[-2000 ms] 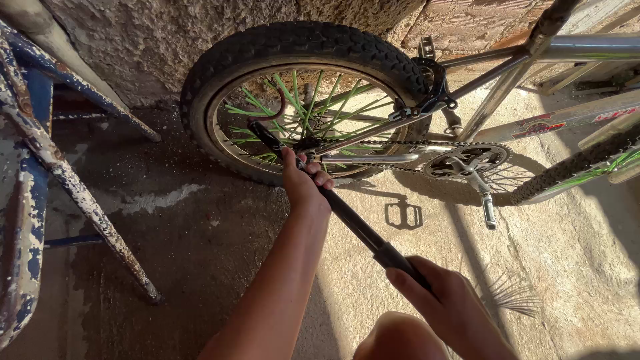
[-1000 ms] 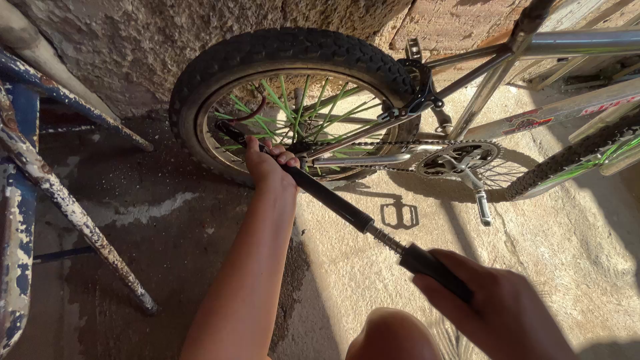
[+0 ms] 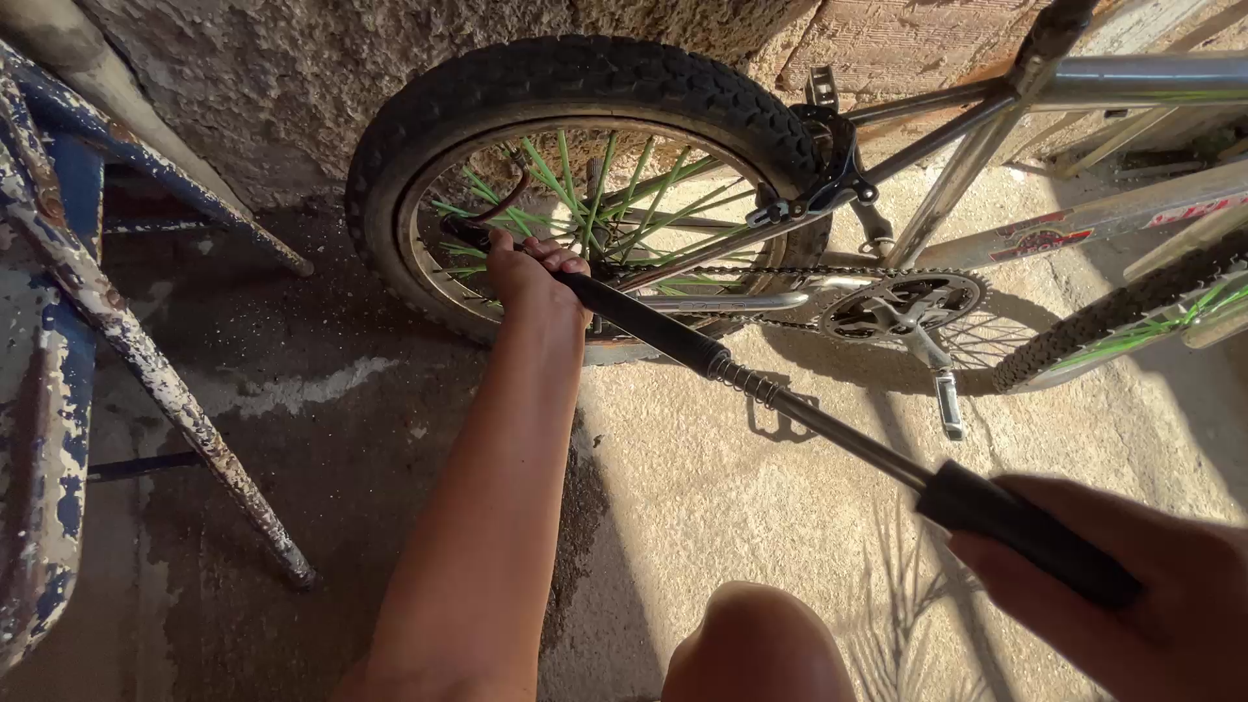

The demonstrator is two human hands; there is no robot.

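Observation:
My left hand (image 3: pixel 534 273) grips the barrel end of a black bicycle hand pump (image 3: pixel 648 327), in front of the spokes of the bicycle's rear wheel (image 3: pixel 585 73). My right hand (image 3: pixel 1102 565) is closed around the pump's black handle (image 3: pixel 1024 531). Between barrel and handle the metal rod (image 3: pixel 858 439) shows, with a spring around it near the barrel. A thin curved dark red hose (image 3: pixel 512 195) arches among the green spokes near my left fingers. Whether it joins the valve cannot be told.
The bicycle's chainring (image 3: pixel 907 302) and pedal (image 3: pixel 948 405) are right of the rear wheel, its front wheel (image 3: pixel 1121 317) at the right edge. A rough wall (image 3: pixel 244 88) stands behind. A metal frame with peeling paint (image 3: pixel 185 390) stands at left. My knee (image 3: pixel 760 643) is at the bottom.
My right hand has moved down and to the right with the handle, away from my left hand. The pump's rod, not visible two seconds ago, now shows at length.

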